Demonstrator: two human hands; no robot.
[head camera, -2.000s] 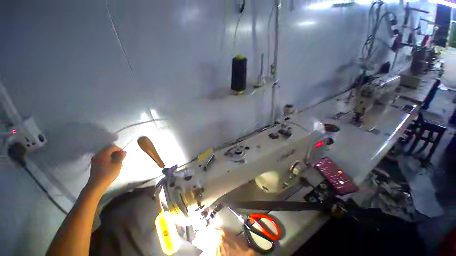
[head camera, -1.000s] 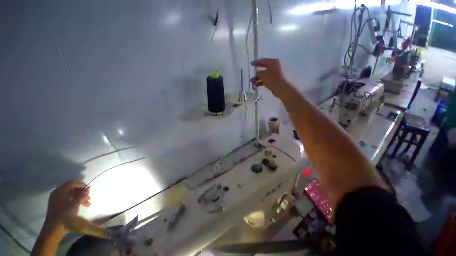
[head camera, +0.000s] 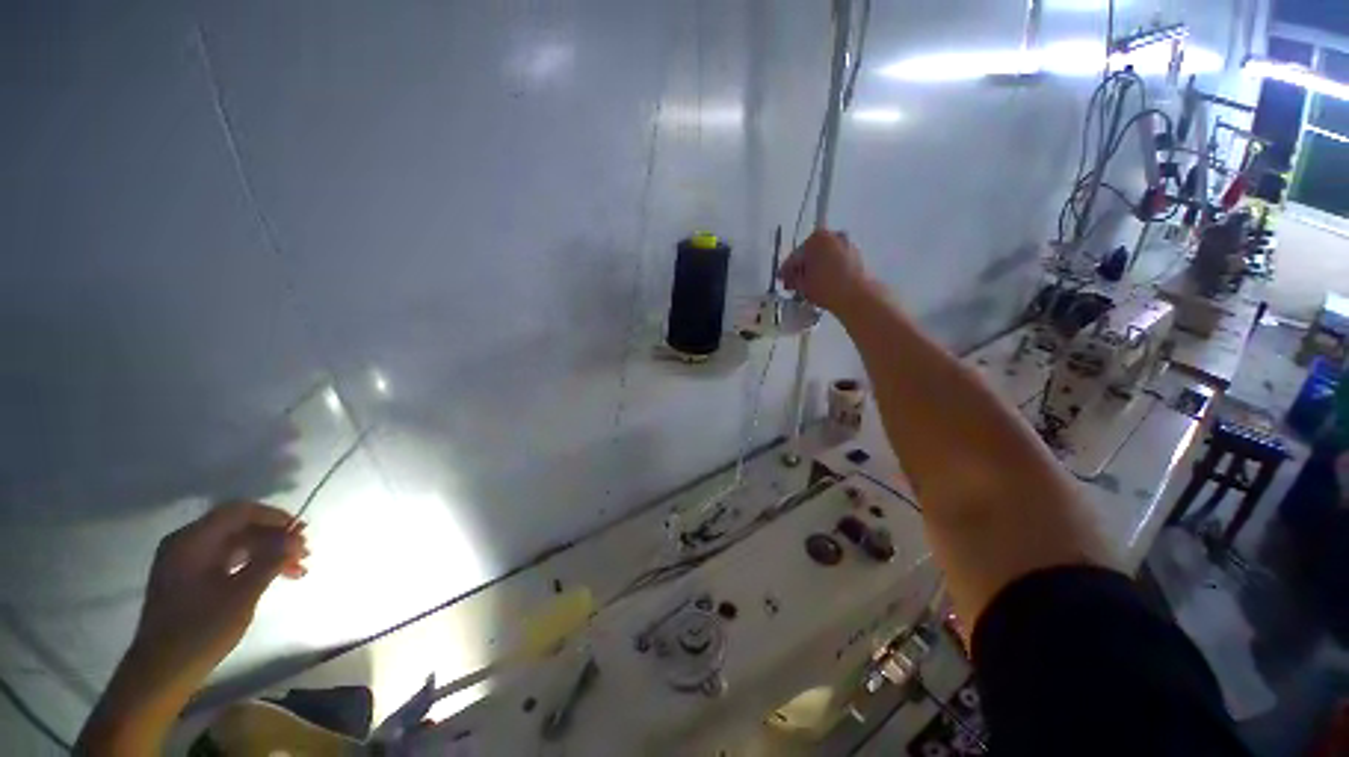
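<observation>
My left hand (head camera: 222, 584) is at the lower left over the bright lamp patch, with thumb and fingertips pinched on a fine dark thread (head camera: 335, 470) that runs up to the right. My right hand (head camera: 824, 272) reaches out to the thread stand (head camera: 780, 263), its fingers curled at the thin upright beside the pole; what it holds cannot be made out. The black thread cone (head camera: 698, 299) with a yellow top stands upright left of it. The machine head (head camera: 769, 592) lies below. The needle area is out of view.
A wooden handle (head camera: 266, 731) is at the bottom left edge. A small spool (head camera: 845, 399) stands behind the machine head. A power cable runs down the left edge. More sewing machines (head camera: 1127, 337) and a dark stool (head camera: 1231, 451) are at the right.
My right arm came in from the right and reached up to the thread stand, then its hand moved slightly lower. My left hand stays at the left with the thread. The view has shifted upward.
</observation>
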